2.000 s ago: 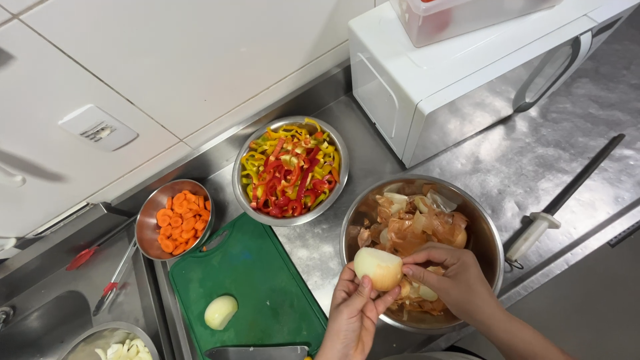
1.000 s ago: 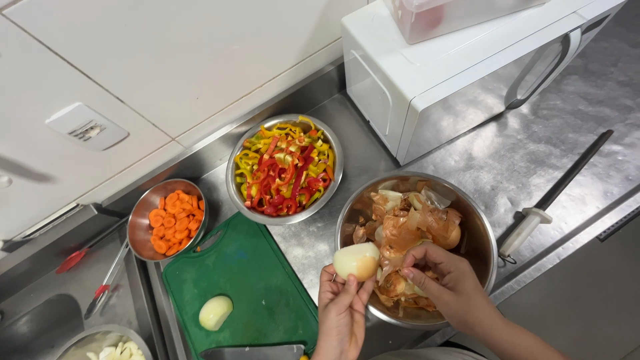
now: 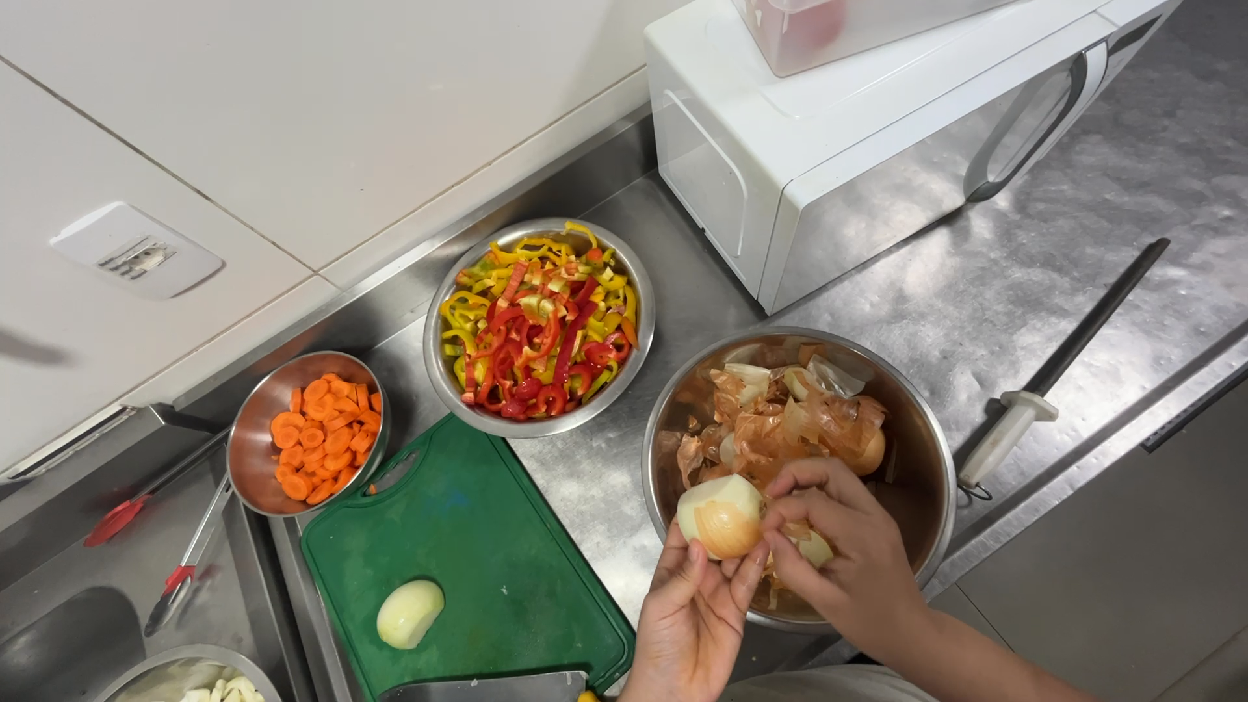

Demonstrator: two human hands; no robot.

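Observation:
My left hand (image 3: 694, 614) holds a partly peeled onion (image 3: 721, 517) over the near left rim of a steel bowl (image 3: 921, 526). Thumb and fingers of my right hand (image 3: 843, 556) are closed together at the onion's right side; whether a bit of skin is pinched there is hard to tell. Inside the bowl lie onion skins (image 3: 756, 419) and several onions, partly hidden by my right hand. A peeled onion half (image 3: 410, 614) rests on the green cutting board (image 3: 497, 565), with a knife blade (image 3: 487, 688) along the board's near edge.
Sliced carrots (image 3: 327, 439) and pepper strips (image 3: 536, 331) fill two bowls behind the board. A white microwave (image 3: 829, 166) carries a plastic container (image 3: 838, 29). At right lies a sharpening steel (image 3: 1063, 361). Tongs (image 3: 180, 575) lie by the sink at left, near a bowl of pale pieces (image 3: 224, 687).
The onion in my left hand has turned, so a patch of brownish skin now faces the camera. My right hand has come in closer to it than one second ago.

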